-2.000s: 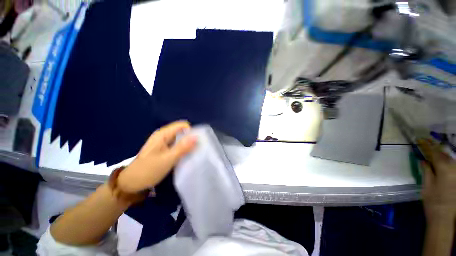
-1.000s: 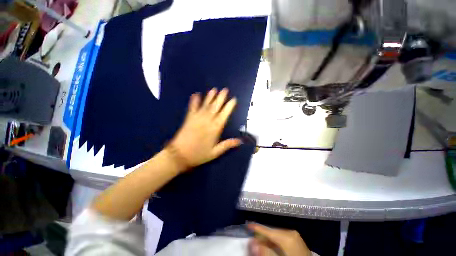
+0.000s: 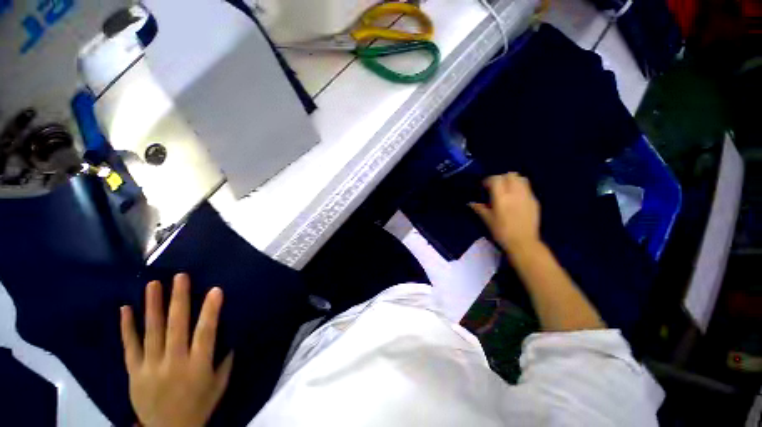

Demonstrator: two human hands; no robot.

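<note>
A navy cloth panel point(image 3: 251, 275) lies on the machine table at the lower left and hangs over the front edge. My left hand point(image 3: 174, 359) rests flat on it, palm down with fingers spread, below the needle area. The panel reaches up beside the presser foot point(image 3: 113, 178). My right hand point(image 3: 514, 213) is over dark navy cloth point(image 3: 551, 108) at the blue crate on the right. Its fingertips are against dark cloth, and whether they grip it cannot be told.
A light grey piece point(image 3: 251, 117) with navy beneath lies right of the needle plate point(image 3: 180, 158). Scissors point(image 3: 397, 43) with yellow and green handles lie beyond it, near the ruler edge point(image 3: 359, 183). The blue crate point(image 3: 664, 196) stands right of the table, with navy cloth over it.
The view has swung right. The white piece my left hand held is out of sight, and that hand now lies flat on navy cloth. My right hand has moved from the panel's near edge to the crate.
</note>
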